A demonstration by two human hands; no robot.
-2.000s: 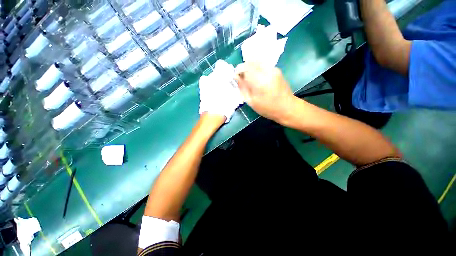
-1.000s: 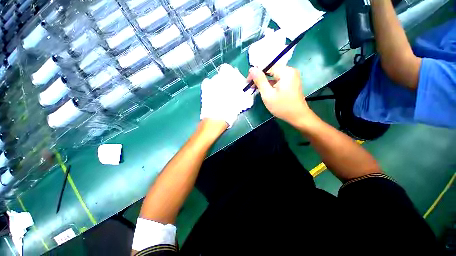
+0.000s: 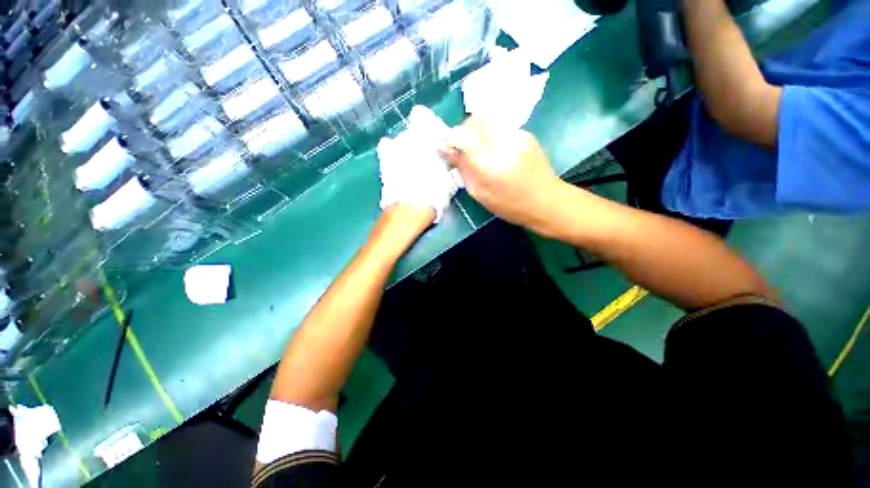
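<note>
My left hand point(image 3: 414, 172), in a white glove, is held over the front edge of the green bench with its fingers bent. Any part inside it is hidden or lost in the white glare. My bare right hand point(image 3: 496, 167) is against the glove's right side, fingers curled. The dark stick is not visible in my right hand, so what it holds cannot be told. A flat white wipe point(image 3: 504, 88) lies on the bench just beyond my right hand.
Clear trays of white units point(image 3: 272, 131) fill the upper left. A white pad point(image 3: 208, 284) and a dark stick point(image 3: 118, 360) lie at left. White sheets point(image 3: 548, 29) are at the top. A neighbour's arm and blue sleeve point(image 3: 828, 143) are at right.
One second ago the dark stick showed, pen-like, in my right hand; now it is out of sight. My right hand has turned and closed in against the glove.
</note>
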